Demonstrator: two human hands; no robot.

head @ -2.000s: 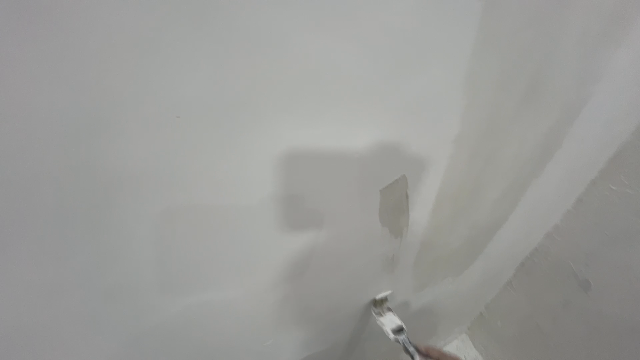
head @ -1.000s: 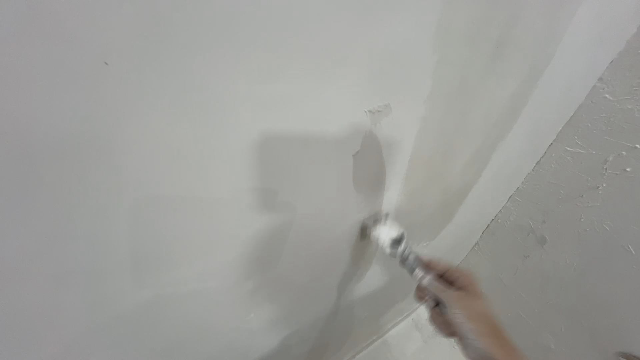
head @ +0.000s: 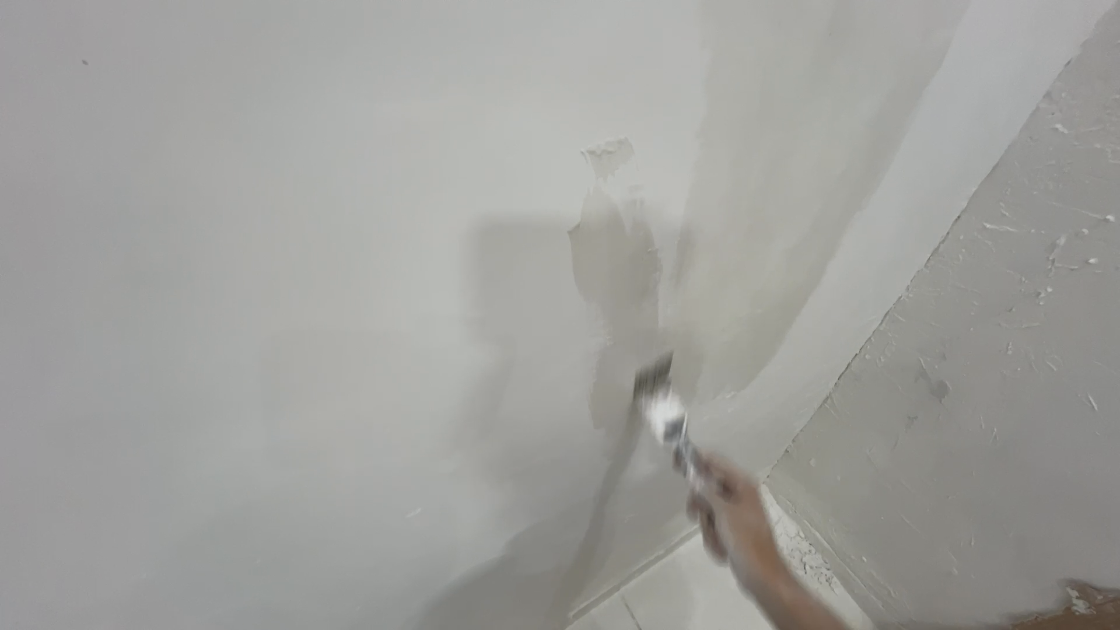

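Observation:
My right hand (head: pixel 731 512) grips the handle of a putty knife (head: pixel 661 402), blurred by motion. White filler covers part of its metal blade, whose edge is at or close to the white wall (head: pixel 306 262). Just above the blade, a smooth darker patch of filler (head: pixel 617 262) runs up the wall, with a small ridged dab (head: pixel 610 156) at its top. A wider greyish band (head: pixel 779 192) lies to the right. My left hand is out of view.
At the right, a rough grey surface (head: pixel 989 376) with white splatters meets the wall along a slanting edge. White floor tiles (head: pixel 647 586) show at the bottom, beside a splattered strip (head: pixel 801 542). Shadows fall across the wall.
My right hand has come further into view with the putty knife. The darker patch on the wall is longer, and the ridged dab above it was not there two seconds ago.

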